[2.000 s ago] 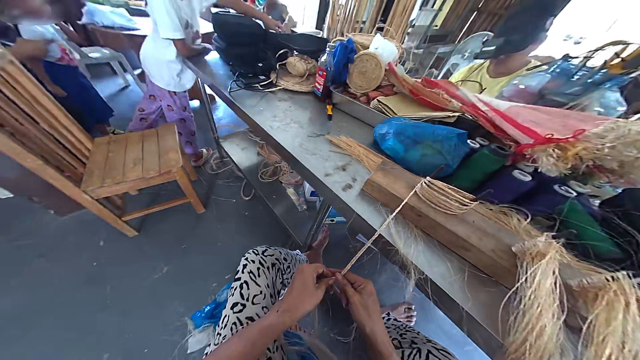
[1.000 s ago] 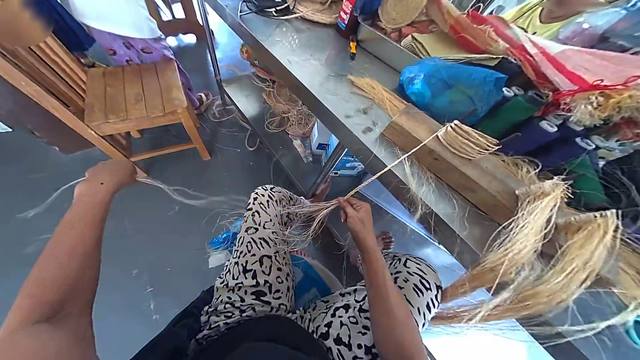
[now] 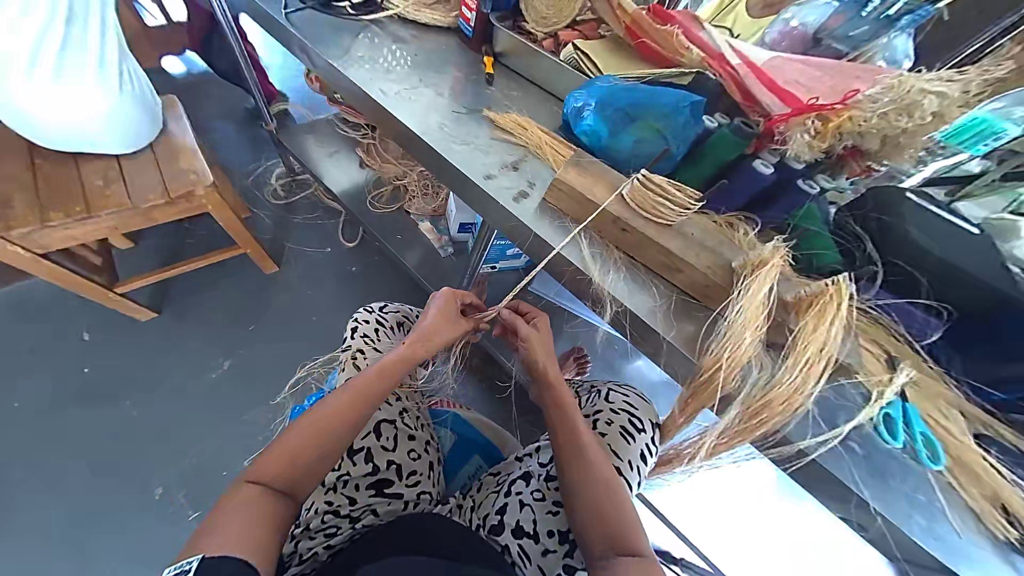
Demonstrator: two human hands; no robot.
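Observation:
My left hand pinches pale loose fibres at the near end of a braided fibre cord. Close beside it, my right hand grips the same cord end between thumb and fingers. The cord runs taut up to a coil wound round a wooden beam on the metal table. Loose fibre ends hang below my hands, over my patterned trousers. Long hanks of raw fibre hang over the beam and the table edge to the right.
Teal-handled scissors lie on the table at the right. A blue plastic bag, thread spools and a yellow-black cutter are farther back. A person in white sits on a wooden chair at the left. Tangled cord lies on the lower shelf.
One second ago my left hand was stretched out far to the left with loose strands; it has come back beside my right hand. A person in white now sits on the chair.

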